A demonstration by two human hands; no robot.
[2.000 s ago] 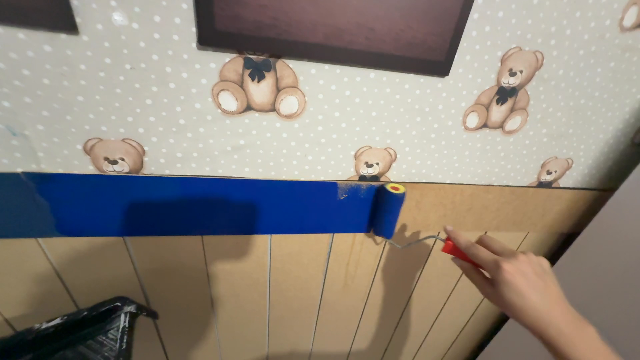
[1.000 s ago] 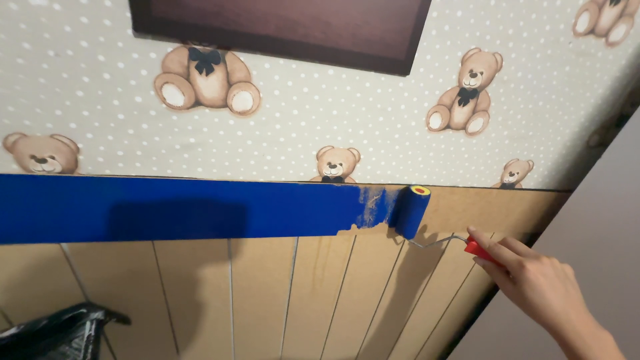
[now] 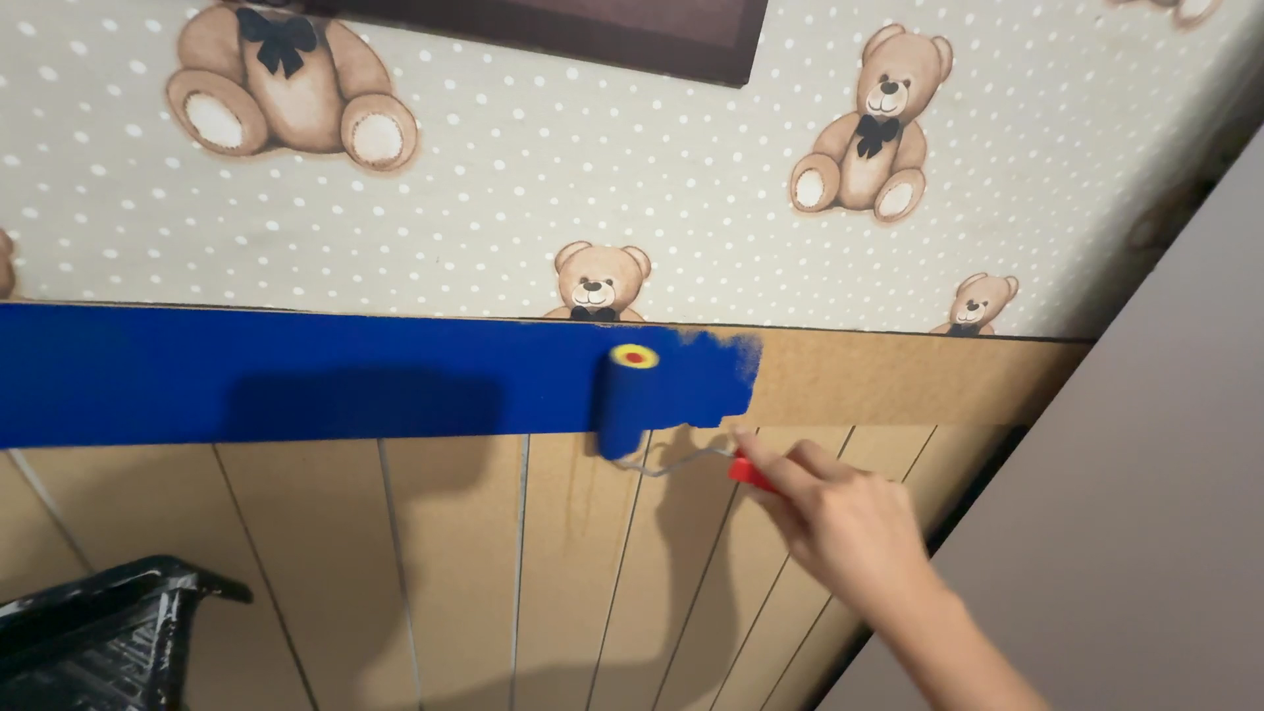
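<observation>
My right hand (image 3: 839, 504) grips the red handle (image 3: 750, 472) of a small paint roller, its thin wire frame running left to the sleeve. The blue-coated roller sleeve (image 3: 627, 403), with a yellow and red end, stands nearly upright against the painted part of a flat wall board. Blue paint (image 3: 148, 380) covers this board from the left edge to a ragged end just right of the roller; beyond it the bare brown board (image 3: 918, 380) shows. My left hand is out of view.
A black paint tray (image 3: 128, 622) with smeared ribs is at the lower left. Grooved tan panelling (image 3: 464, 592) lies below the board, teddy-bear wallpaper (image 3: 474, 197) above it. A dark frame (image 3: 632, 44) hangs at the top. A plain grey surface (image 3: 1136, 494) rises at the right.
The blue paint reaches further right along the board than before. The roller, at the paint's ragged right end a second ago, is now back over the blue, left of that end.
</observation>
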